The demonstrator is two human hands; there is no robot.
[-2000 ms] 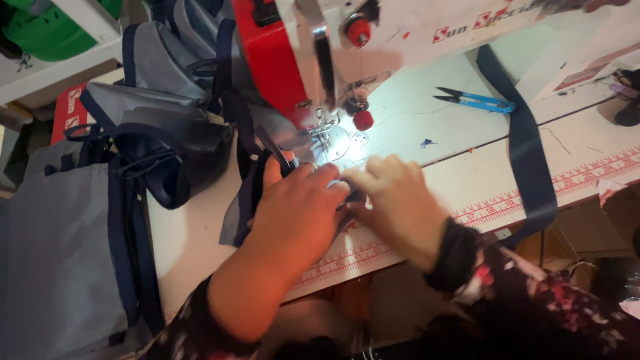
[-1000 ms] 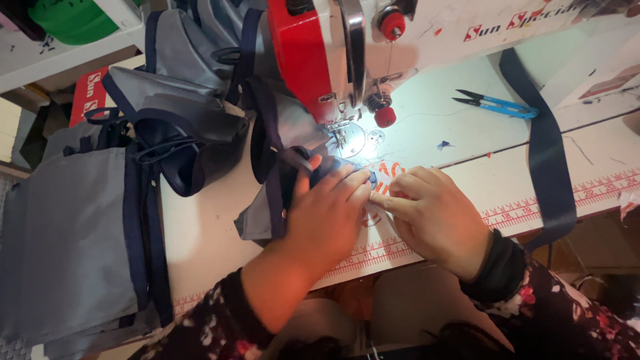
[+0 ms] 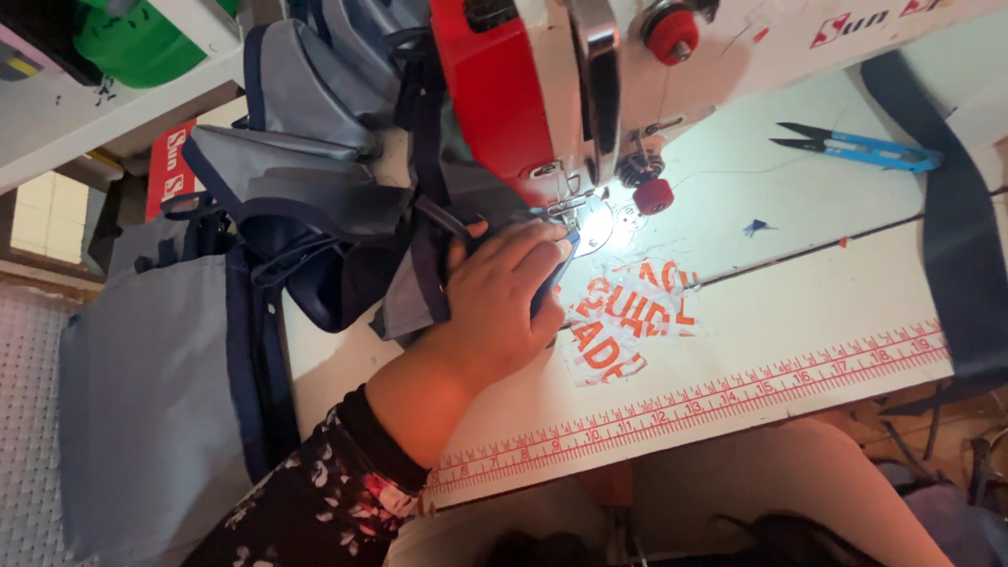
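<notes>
My left hand (image 3: 504, 299) presses grey fabric with dark navy binding (image 3: 429, 276) against the bed of a sewing machine (image 3: 512, 102). Its fingertips lie just beside the presser foot (image 3: 568, 206), under the bright lamp, and a folded navy edge shows under the fingers. The needle itself cannot be made out. My right hand is out of view. More grey pieces with navy edging (image 3: 299, 173) are bunched left of the machine head, joined by narrow ties.
Blue thread snips (image 3: 874, 150) lie at the right near a wide navy strip (image 3: 965, 268). A torn printed sticker (image 3: 622, 323) and a red ruler scale (image 3: 677, 417) mark the table. Flat grey fabric pieces (image 3: 157, 394) hang at the left. A white shelf (image 3: 142, 102) stands upper left.
My right hand, beside the left one in both earlier frames, has left the view, uncovering the printed sticker. My left hand stays on the fabric by the presser foot.
</notes>
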